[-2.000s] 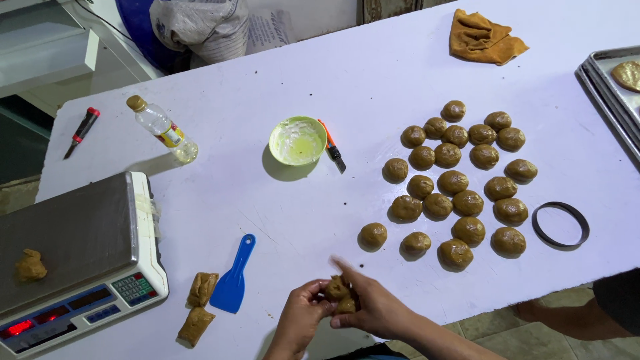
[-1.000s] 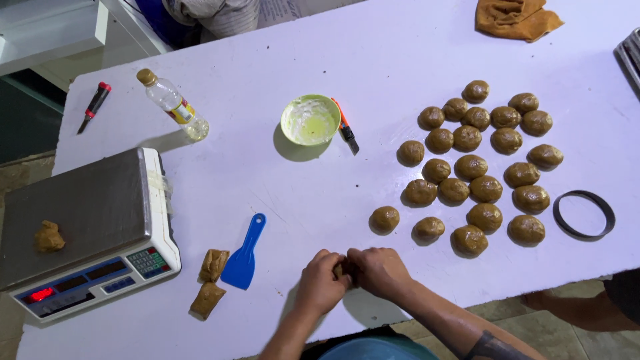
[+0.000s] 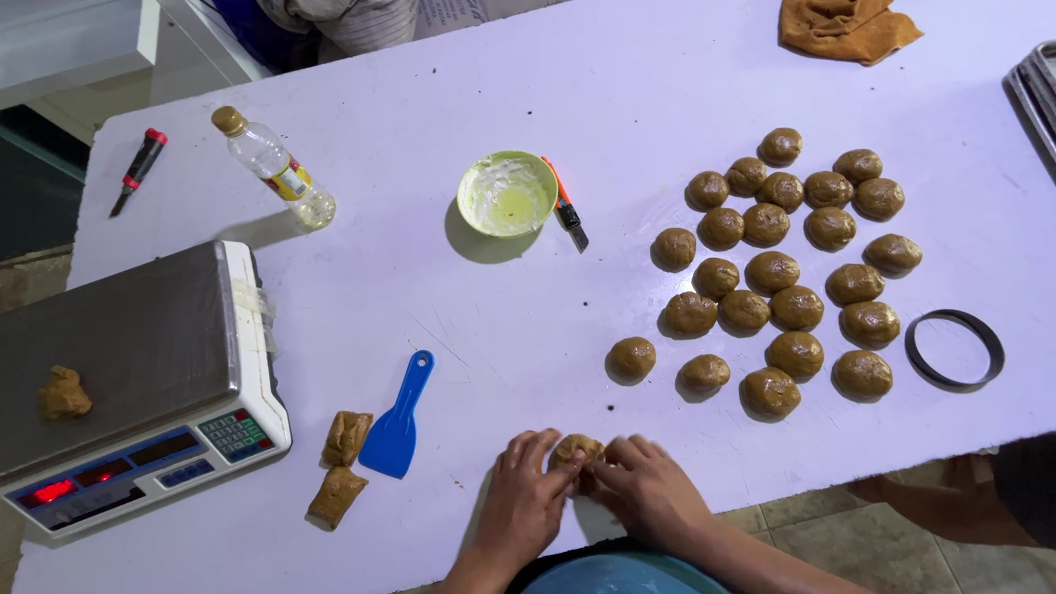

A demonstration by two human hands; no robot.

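Between my left hand (image 3: 528,487) and my right hand (image 3: 648,487) a piece of brown dough (image 3: 577,452) is held near the table's front edge, the fingers of both hands pressing on it. Up and to the right lie several rounded brown dough balls (image 3: 772,272) with a shiny surface. Left of my left hand is a blue plastic scraper (image 3: 393,429), flat on the table, with two dough pieces (image 3: 336,495) beside it. One more dough lump (image 3: 64,393) rests on the metal pan of a digital scale (image 3: 124,330).
A green bowl (image 3: 507,195) with white residue stands mid-table beside an orange utility knife (image 3: 566,206). At left are a plastic bottle (image 3: 280,169) and a red-black knife (image 3: 139,172). A black ring (image 3: 954,350), brown cloth (image 3: 846,31) and metal trays (image 3: 1035,107) are at right. A person's leg (image 3: 924,503) shows.
The right hand was raised off the table with spread fingers two seconds ago; now both hands are down around the dough at the front edge. The view has shifted.
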